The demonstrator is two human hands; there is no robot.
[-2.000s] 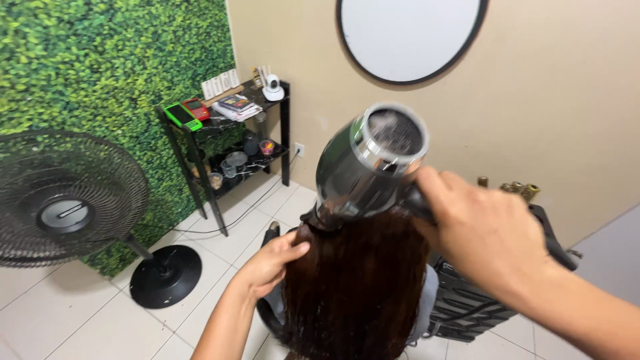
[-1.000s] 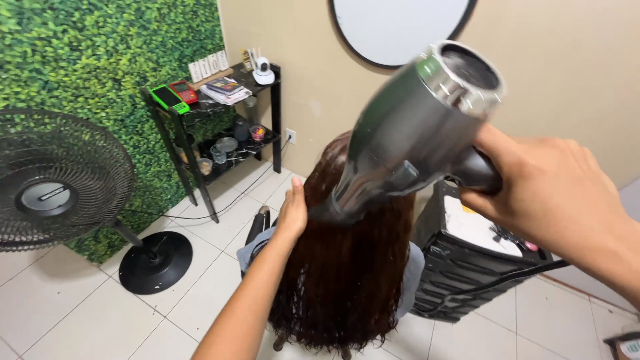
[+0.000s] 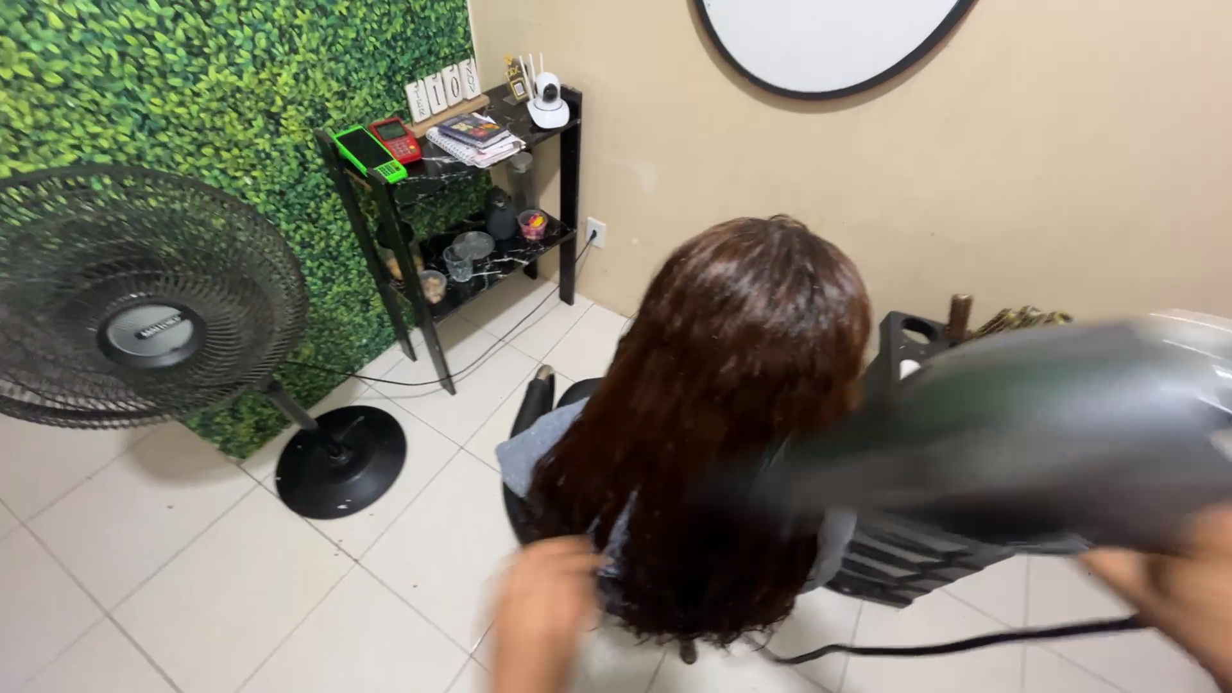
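Note:
A seated person with long reddish-brown hair is seen from behind, a grey-blue cloth about the shoulders. At the right, my right hand is shut on a dark hair dryer, blurred, its nozzle pointing left in front of the hair; the grip itself is partly hidden and cut off by the frame edge. A black cord runs beneath the dryer. My left hand, blurred, is at the lower left of the hair ends; whether its fingers hold a strand is unclear.
A black pedestal fan stands on the tiled floor at left. Behind it, a black two-tier shelf holds card terminals, notebooks, a white camera and cups. A black trolley is right of the person. A round mirror hangs on the wall.
The dryer has moved right and down from in front of the head, uncovering the crown. My left hand has moved down from the upper hair to beside its ends.

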